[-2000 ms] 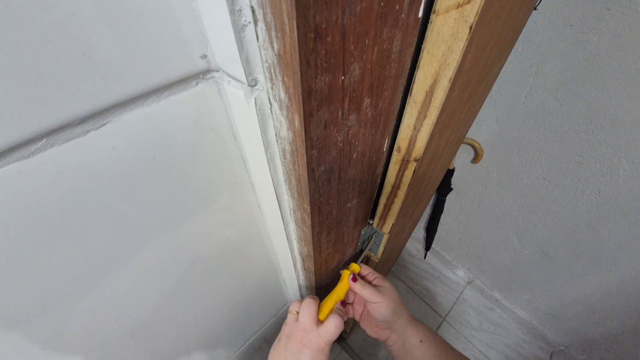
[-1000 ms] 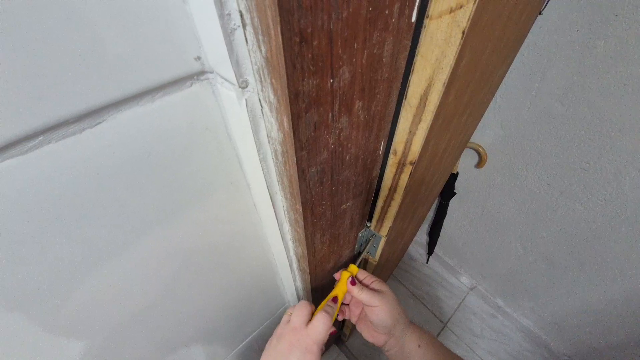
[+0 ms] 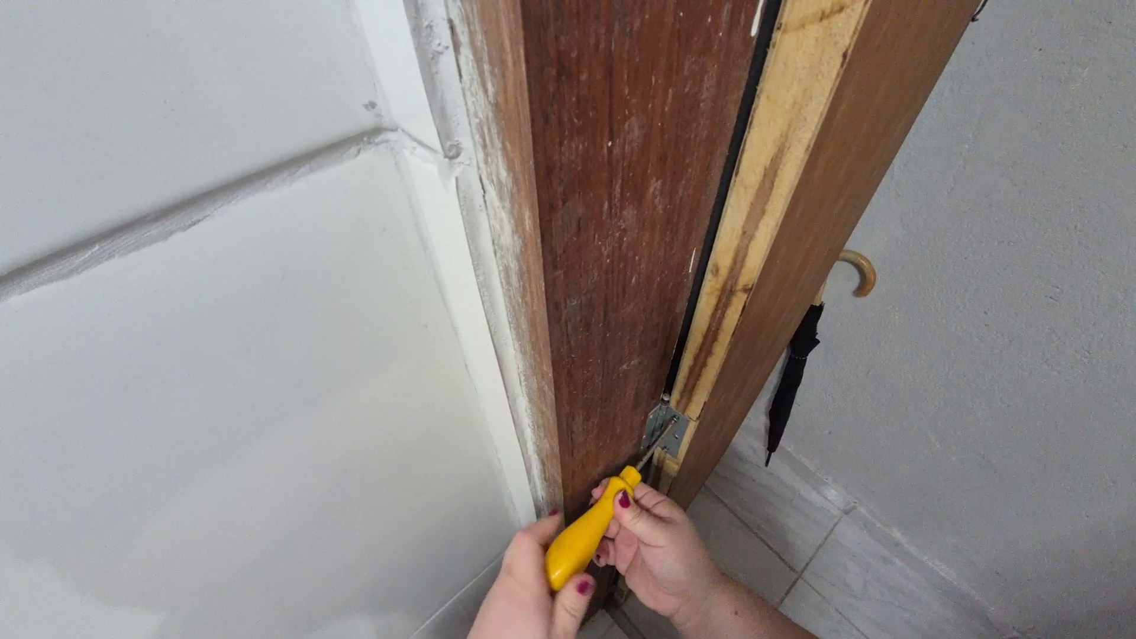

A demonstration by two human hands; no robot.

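A screwdriver with a yellow handle [image 3: 581,535] points up and right, its thin metal shaft reaching a screw on a metal door hinge [image 3: 676,435]. The hinge joins the reddish-brown wooden door frame [image 3: 621,222] and the pale edge of a wooden door [image 3: 754,195]. Around the rear end of the handle is my left hand [image 3: 524,586], thumb and fingers on either side of it. My right hand [image 3: 661,550] pinches the front of the handle near the collar. Part of its fingers lies behind the handle.
A white panelled wall surface [image 3: 248,399] stands close on the left. Behind the door, a black umbrella [image 3: 792,382] with a curved wooden handle hangs beside a grey wall [image 3: 1003,311]. Grey floor tiles [image 3: 754,559] show at the lower right.
The fingers of my left hand have shifted on the rear of the yellow handle, showing more of it than a second ago. My right hand stays by its front end.
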